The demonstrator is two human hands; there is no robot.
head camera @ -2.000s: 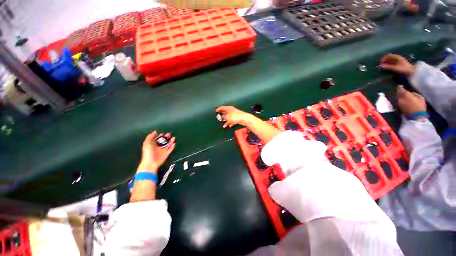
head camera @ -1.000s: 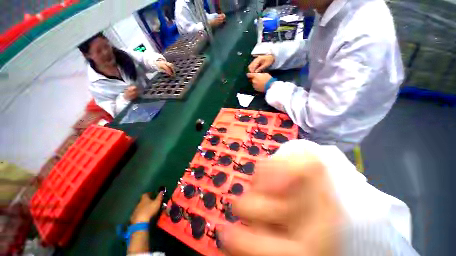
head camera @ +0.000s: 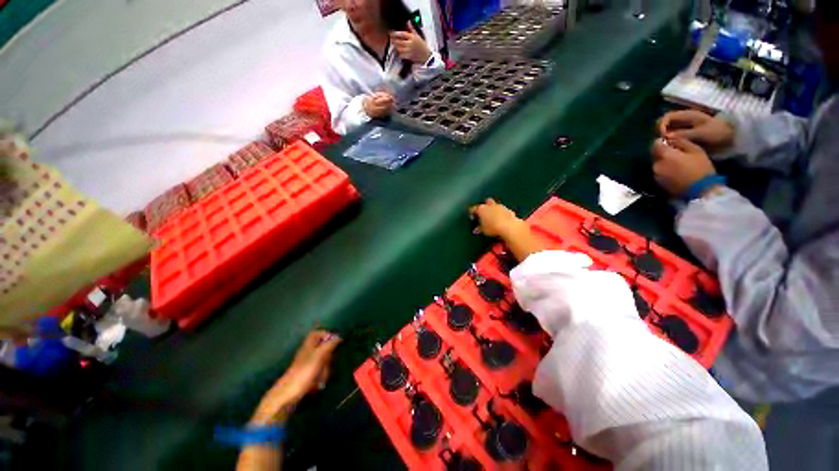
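The red parts tray [head camera: 373, 382] lies in front of me, with black discs [head camera: 463, 382] with short tails in its pockets. My right hand [head camera: 497, 221] reaches across the tray to the green belt [head camera: 432, 207], its fingers closed around a small dark unit [head camera: 476, 221]. My left hand [head camera: 308, 363], with a blue wrist strap, is over the belt left of the tray. Its fingertips are together, and a tiny shiny spot shows there; whether it holds something is unclear. My right sleeve hides part of the tray.
Stacked empty red trays [head camera: 248, 230] stand across the belt, with a clear bag [head camera: 388, 147] and grey metal-look tray [head camera: 474, 97] beyond. A small round unit [head camera: 563, 142] lies on the belt. A white paper [head camera: 616, 195] is beyond the parts tray. People work opposite and at right.
My right hand has moved from close in front of the camera, over the tray, out to the belt beside the dark unit. My left hand stays left of the tray. The view has turned.
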